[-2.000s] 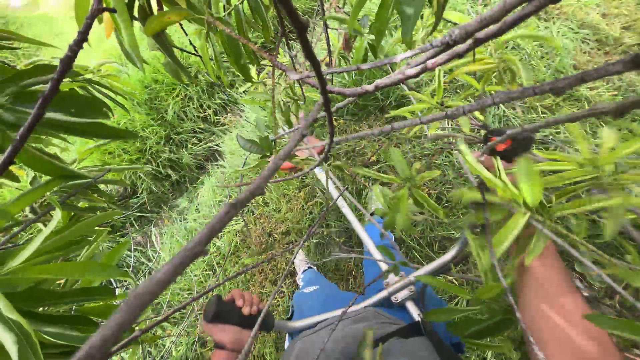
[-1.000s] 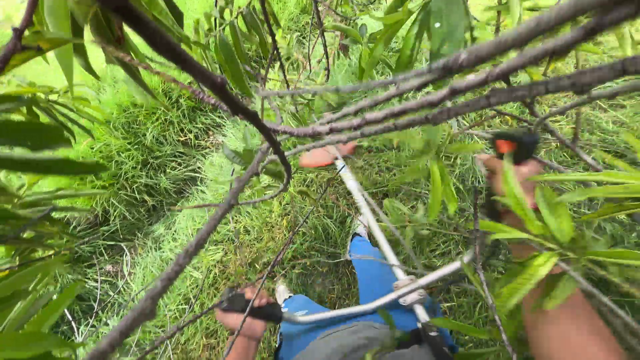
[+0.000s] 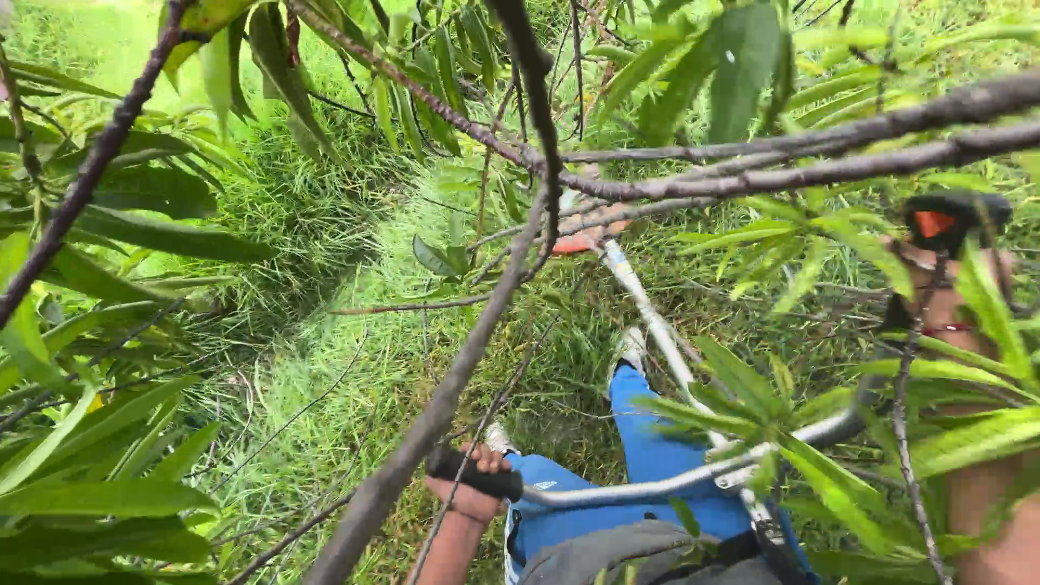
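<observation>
A brush cutter's metal shaft [image 3: 662, 337] runs away from my body to an orange guard [image 3: 581, 240] low over the grass, partly behind branches. Its curved metal handlebar [image 3: 634, 491] crosses in front of my blue trousers. My left hand [image 3: 479, 483] is closed around the black grip [image 3: 487, 475] at the bar's left end. At the right end, my right hand [image 3: 942, 284] is wrapped around the black control grip [image 3: 959, 215], which has a red-orange part; leaves and twigs hide some of its fingers.
Thin tree branches [image 3: 455, 382] with long green leaves [image 3: 122, 496] hang close before the view, crossing over the tool. Grass [image 3: 325, 406] covers the ground around my shoes [image 3: 631, 349], with a darker, taller tuft to the left.
The orange guard and the shaft's far end have swung toward the left and back to the right over the grass. Both hands have stayed on the grips.
</observation>
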